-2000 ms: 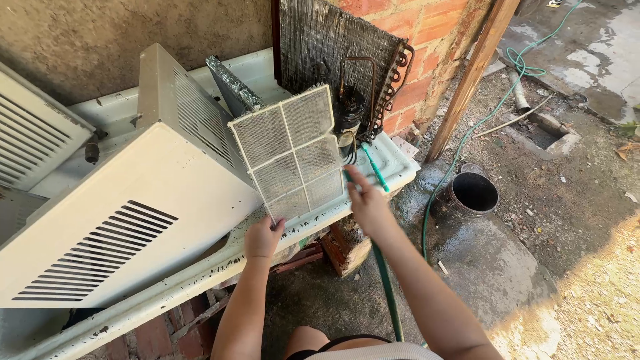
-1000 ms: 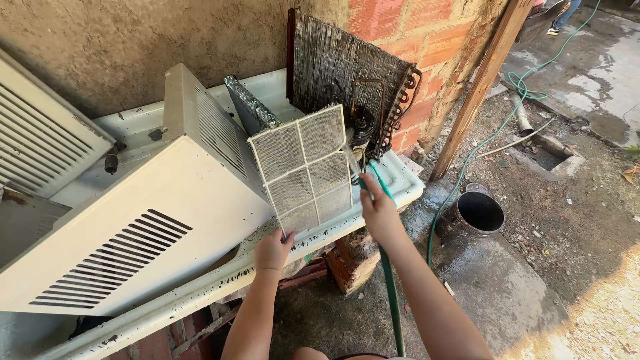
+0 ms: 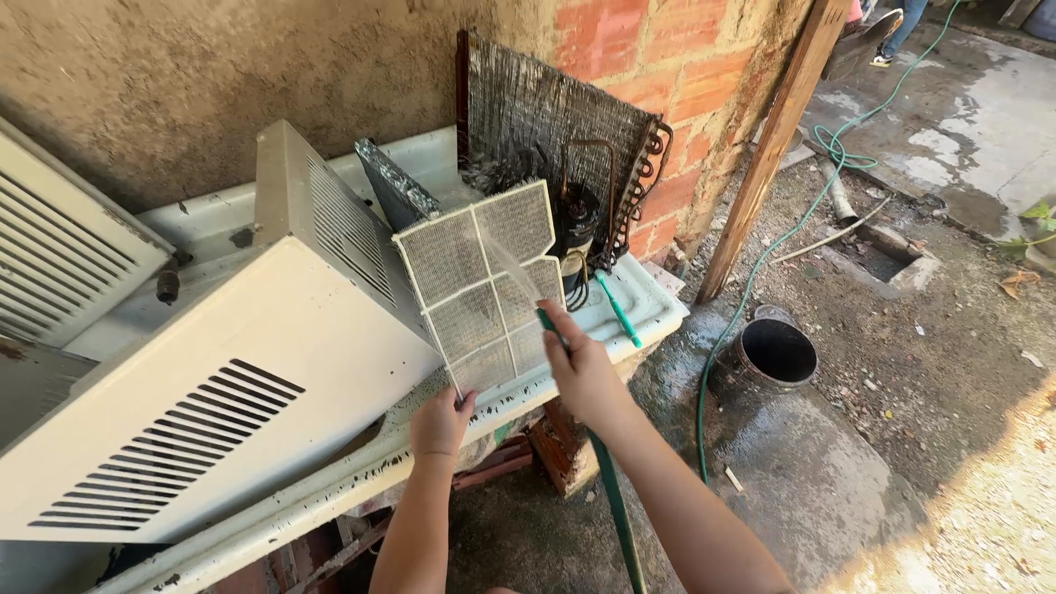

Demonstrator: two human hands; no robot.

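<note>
My left hand (image 3: pixel 441 422) grips the lower left corner of a white-framed mesh air filter (image 3: pixel 488 323), which stands tilted above the front rim of an enamel sink basin (image 3: pixel 322 511). A green garden hose (image 3: pixel 615 503) is held in my right hand (image 3: pixel 582 367), its end close to the filter's right side. Water streams from it onto the upper mesh and splashes behind. Behind the filter are a finned coil (image 3: pixel 561 99) with bent copper tubes and a black compressor (image 3: pixel 577 216). A turquoise brush-like tool (image 3: pixel 619 309) lies on the basin's right end.
A large beige metal casing (image 3: pixel 330 363) with slots leans across the basin, with a louvred panel (image 3: pixel 62 239) farther left. A wooden post (image 3: pixel 775 148) rises at the right. On the wet ground are a dark bucket (image 3: pixel 763 359) and more green hose (image 3: pixel 747 289). A person's leg (image 3: pixel 907 25) shows at the top right.
The water stream now strikes the upper mesh plainly, with splashes behind the filter. My right hand has moved in front of the filter's right edge. My left hand keeps its hold on the lower corner.
</note>
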